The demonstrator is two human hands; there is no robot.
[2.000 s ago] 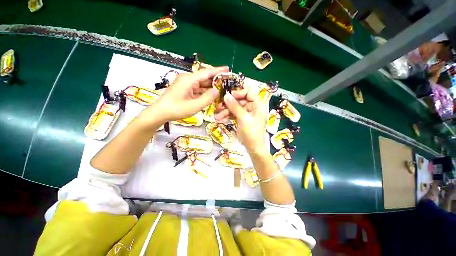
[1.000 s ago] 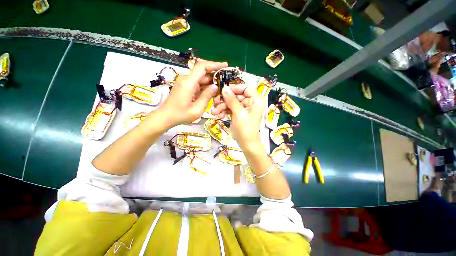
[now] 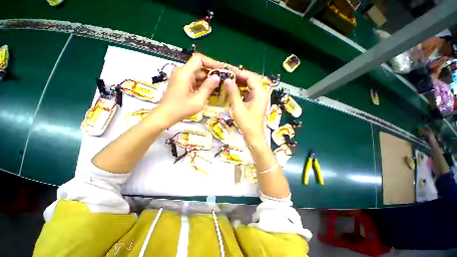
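My left hand (image 3: 188, 93) and my right hand (image 3: 246, 103) hold one housing half (image 3: 217, 98) between them above the white work mat (image 3: 150, 175). Both thumbs press at a small black module (image 3: 222, 76) at the housing's far end. The fingers hide most of the piece, and its wires cannot be made out clearly. Several more housing halves with yellow-orange insides, red wires and black parts lie on the mat around and below my hands, such as one at the left (image 3: 99, 118) and one near the middle (image 3: 194, 140).
Yellow-handled cutters (image 3: 313, 169) lie open right of the mat. A small tan block (image 3: 237, 174) is near the mat's lower edge. The green conveyor belt (image 3: 240, 35) carries spaced housings beyond a worn rail. A grey post slants at upper right. A cardboard sheet (image 3: 398, 168) and another person's arm are far right.
Both thumbs have come together on the black module, which was more exposed before. My right fingers have moved up around the housing. The belt's housings have moved right. A person's arm has appeared far right.
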